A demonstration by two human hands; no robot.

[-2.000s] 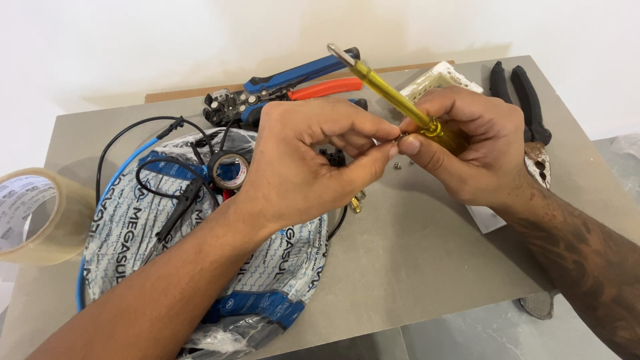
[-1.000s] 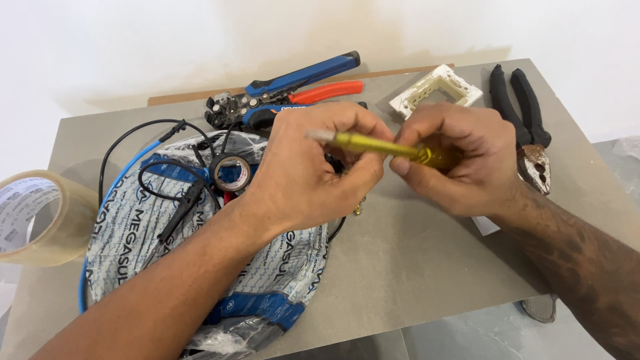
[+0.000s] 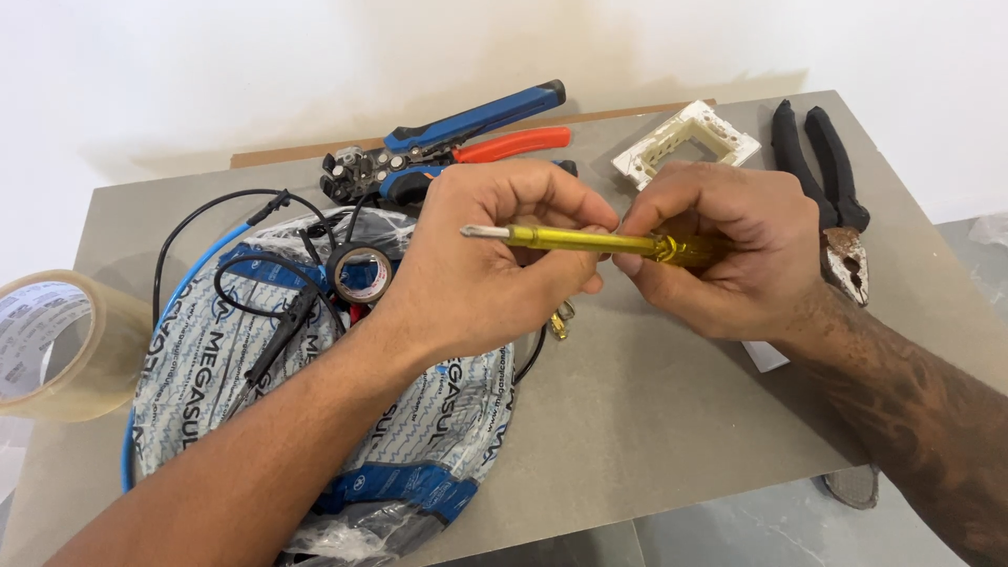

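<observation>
My right hand is closed around the handle of a yellow Phillips screwdriver. The shaft lies nearly level and its metal tip points left, in front of my left hand. The left fingers are curled and their tips meet those of the right hand behind the shaft; whether they pinch something small is hidden. Below the left fingers a small brass-coloured part lies on the table. A white plastic mounting frame lies just beyond my right hand.
A wire stripper lies at the back. Left are a plastic-wrapped cable coil, electrical tape, joined black and blue wires and clear packing tape. Rusty black-handled pliers rest at the right of the grey table.
The screwdriver has swung from pointing up and left to nearly level, still in my right hand. The white frame, partly covered by my hand two seconds ago, shows more fully.
</observation>
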